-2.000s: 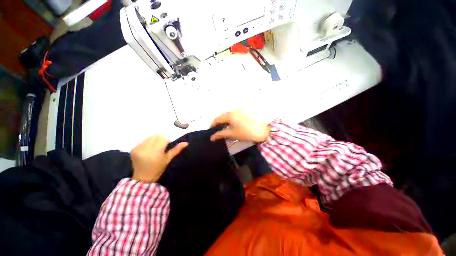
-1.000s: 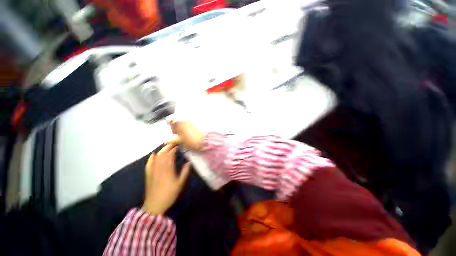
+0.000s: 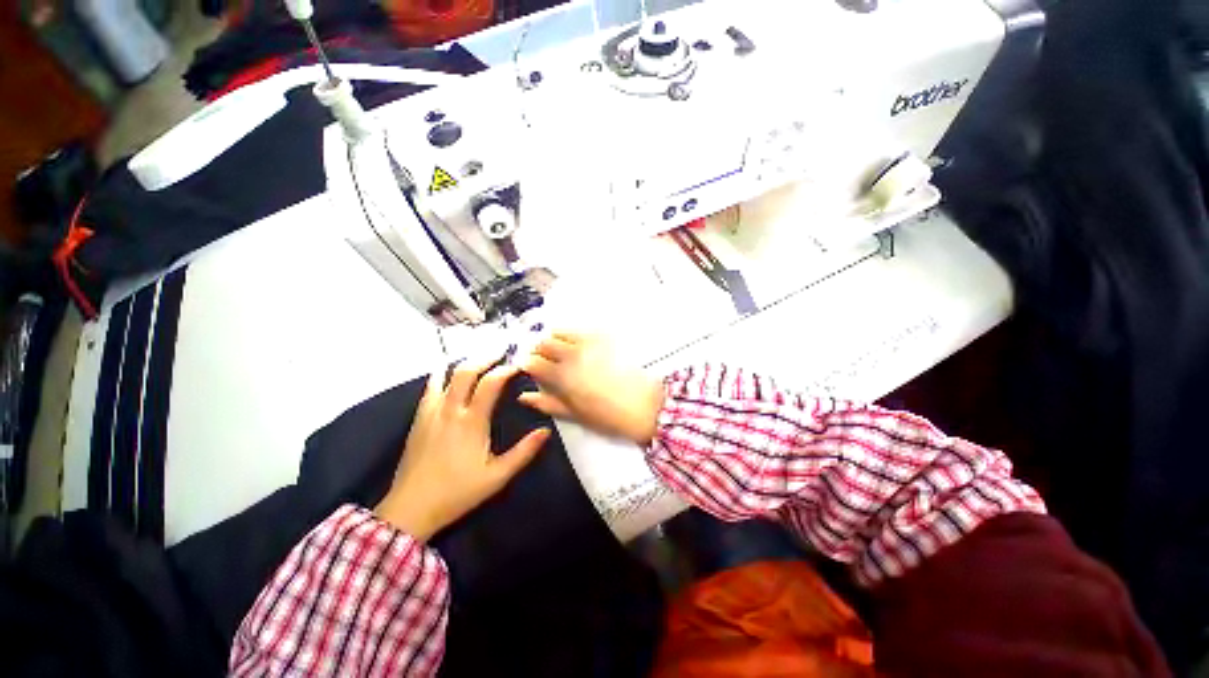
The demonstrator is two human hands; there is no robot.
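Note:
The black garment [image 3: 378,444] lies on the white table top and spills toward my lap. Its upper edge is close to the presser foot and needle area [image 3: 511,298] of the white sewing machine [image 3: 583,159]. My left hand [image 3: 458,444] lies flat on the cloth with fingers spread, fingertips just below the needle area. My right hand [image 3: 583,382] holds the cloth edge beside it, thumb and fingers close together. Whether the cloth is under the presser foot is hidden by the fingers.
Slim dark and red snips [image 3: 713,265] lie under the machine arm. Black and white striped bands [image 3: 137,384] cross the table's left side. An orange-red cord [image 3: 73,252] is at far left. Dark cloth [image 3: 1100,225] fills the right side. The handwheel [image 3: 899,183] is right.
Both hands and the garment's edge have moved up from the table's front edge to the needle area. The camera view has shifted, and more of the machine's top shows.

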